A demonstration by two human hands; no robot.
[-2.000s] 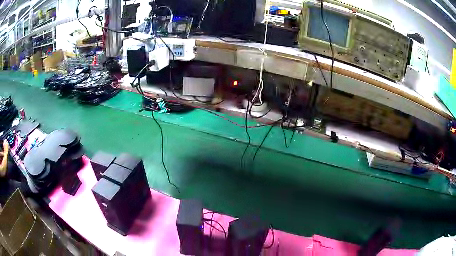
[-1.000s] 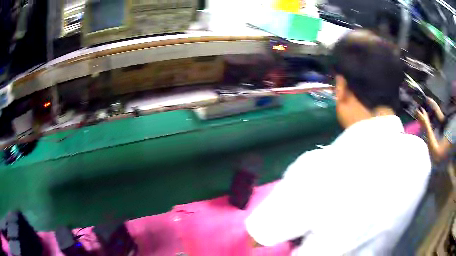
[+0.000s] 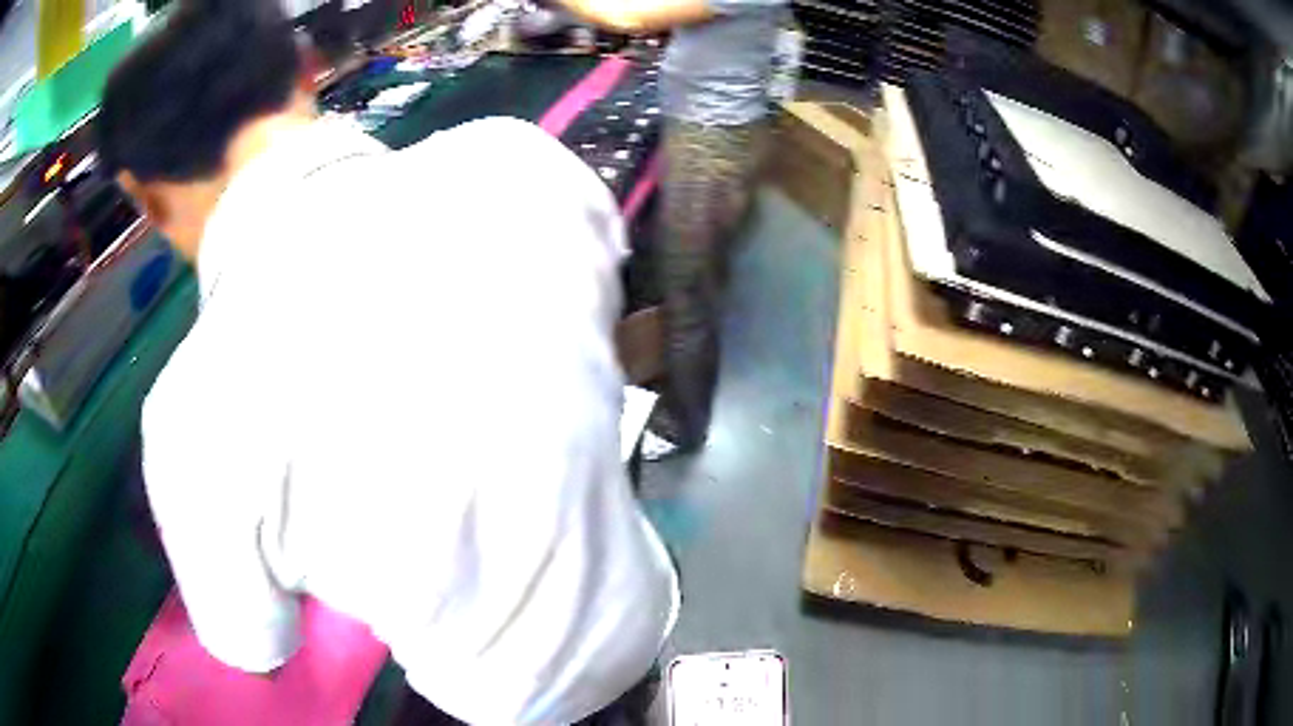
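Note:
A smartphone (image 3: pixel 728 692) with a lit white screen shows at the bottom edge, cut off by it. What holds or carries it cannot be seen. Neither my left hand nor my right hand is in view. The pink sheet (image 3: pixel 319 667) shows at the lower left on the green bench (image 3: pixel 36 489), partly hidden by a person in a white shirt. No speaker can be made out.
The person in white (image 3: pixel 411 411) leans over the bench close in front, at left. Another person (image 3: pixel 702 213) stands beyond, head out of frame. A tall stack of brown cartons (image 3: pixel 978 567), with black and white trays (image 3: pixel 1092 270) on top, stands on the grey floor at right.
The view has swung right, away from the shelf and speakers. The person in white now appears at left instead of right. The phone and carton stack have come into view.

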